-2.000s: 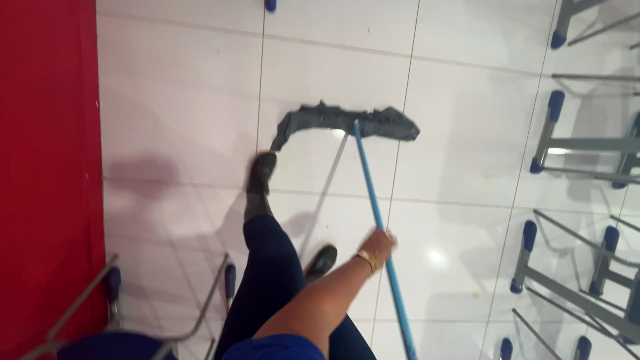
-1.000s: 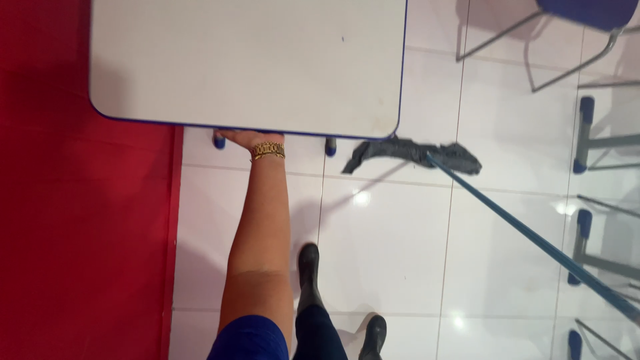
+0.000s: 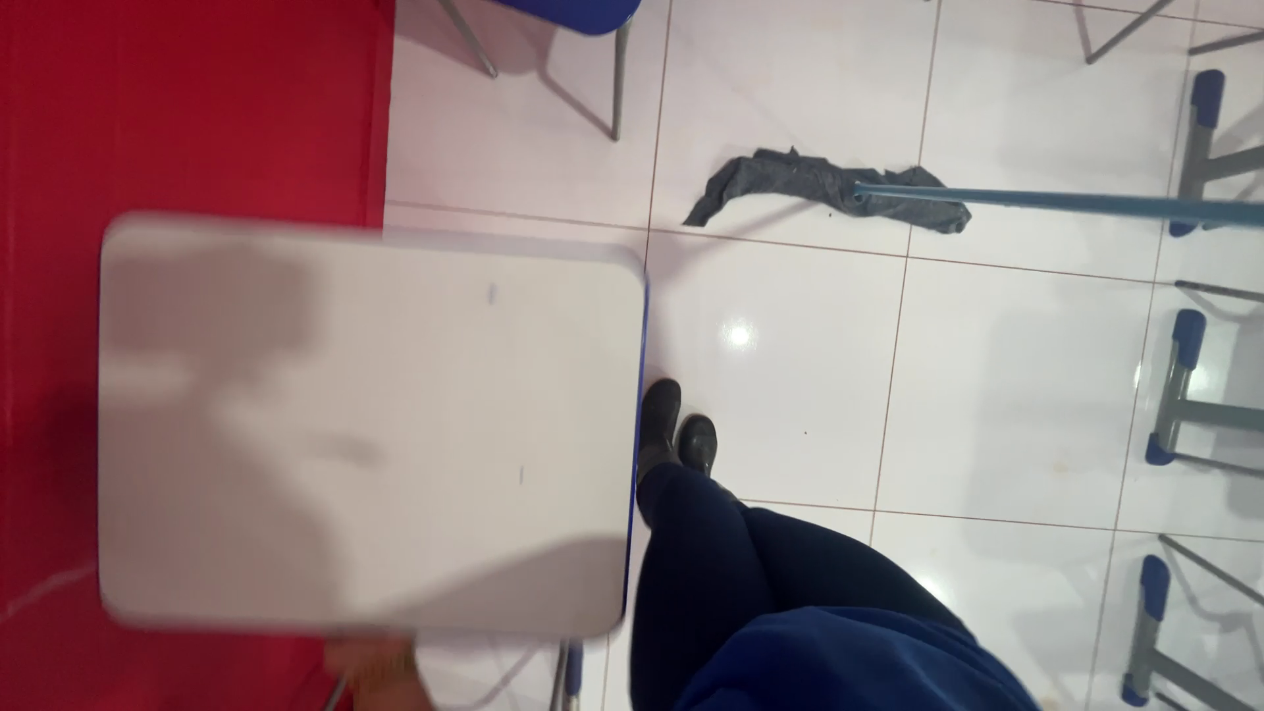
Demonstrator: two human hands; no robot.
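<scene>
My left hand (image 3: 370, 664), with a gold-coloured band at the wrist, is blurred at the near edge of a white desk top with blue edging (image 3: 375, 425); it grips that edge, its fingers mostly hidden beneath. The desk top is blurred too, while the floor is sharp. Ahead and to the right, a dark grey cloth (image 3: 820, 188) lies bunched across the foot of a floor mop or squeegee. Its blue handle (image 3: 1037, 200) runs out past the right edge of the view. My right hand is out of view.
A red wall or panel (image 3: 197, 109) borders the left side. A blue chair seat (image 3: 583, 12) with metal legs is at the top. Grey furniture legs with blue caps (image 3: 1180, 385) line the right. My dark shoes (image 3: 697, 444) stand on white floor tiles (image 3: 780, 375) beside the desk.
My left hand has left the blue handle and taken the desk's edge. The desk top has shifted from ahead to beside my legs. The handle has swung out to the right.
</scene>
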